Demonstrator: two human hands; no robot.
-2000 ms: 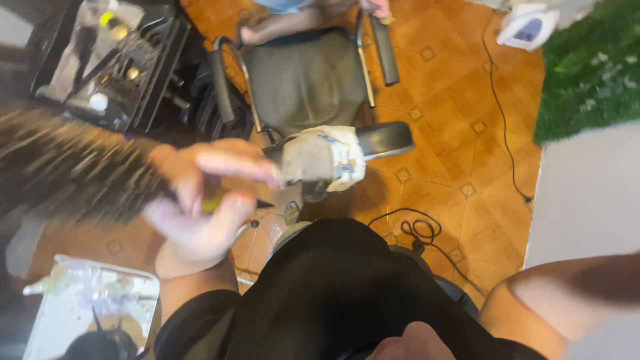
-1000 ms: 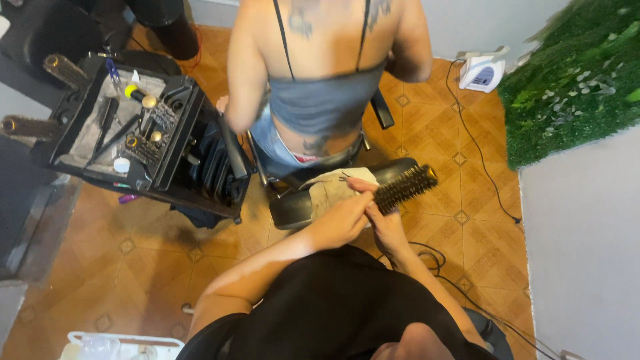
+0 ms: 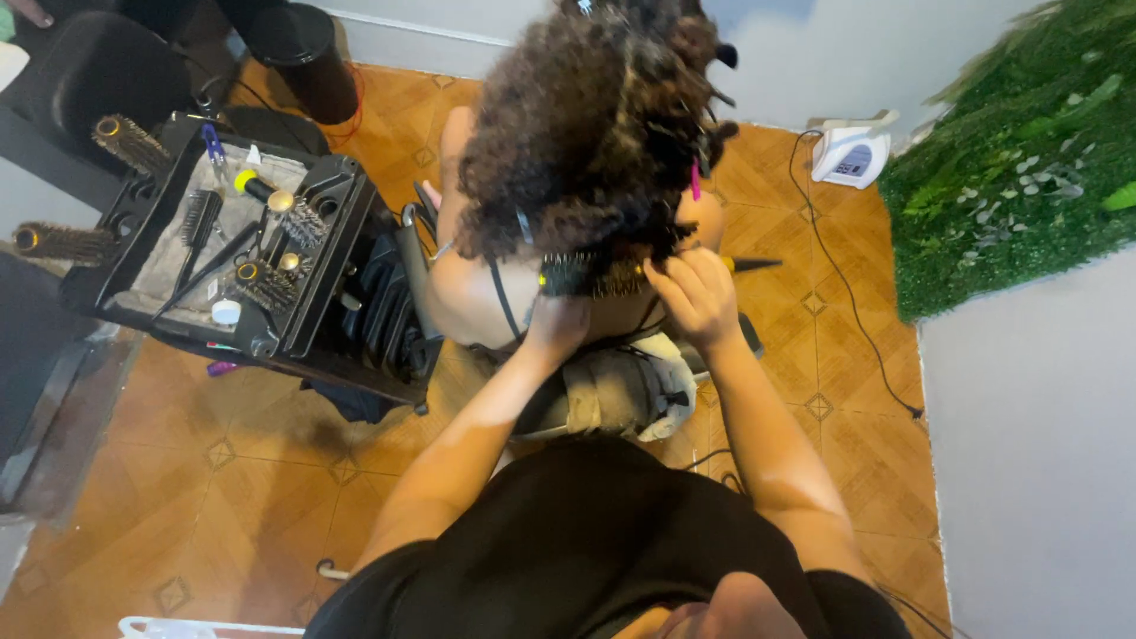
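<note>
A round hairbrush (image 3: 612, 277) lies crosswise at the lower ends of the dark curly hair (image 3: 577, 133) of a seated person. My right hand (image 3: 697, 293) is closed on the brush's handle, whose black tip points right. Under the brush's left end, my left hand (image 3: 559, 321) is at the hair ends; its fingers are largely hidden, so its grip is unclear. A pink clip (image 3: 696, 179) and a silver clip (image 3: 524, 225) sit in the hair.
At left, a black salon trolley (image 3: 297, 333) holds round brushes, a vent brush (image 3: 199, 220) and combs. The chair, with a towel (image 3: 670, 390) on its back, stands before me. A white device (image 3: 852, 157) and its cable (image 3: 849, 288) lie on the floor at right.
The round brush has moved from over the chair back to the seated person's hair ends. The person's head and hair have come into view, and my arms reach further forward.
</note>
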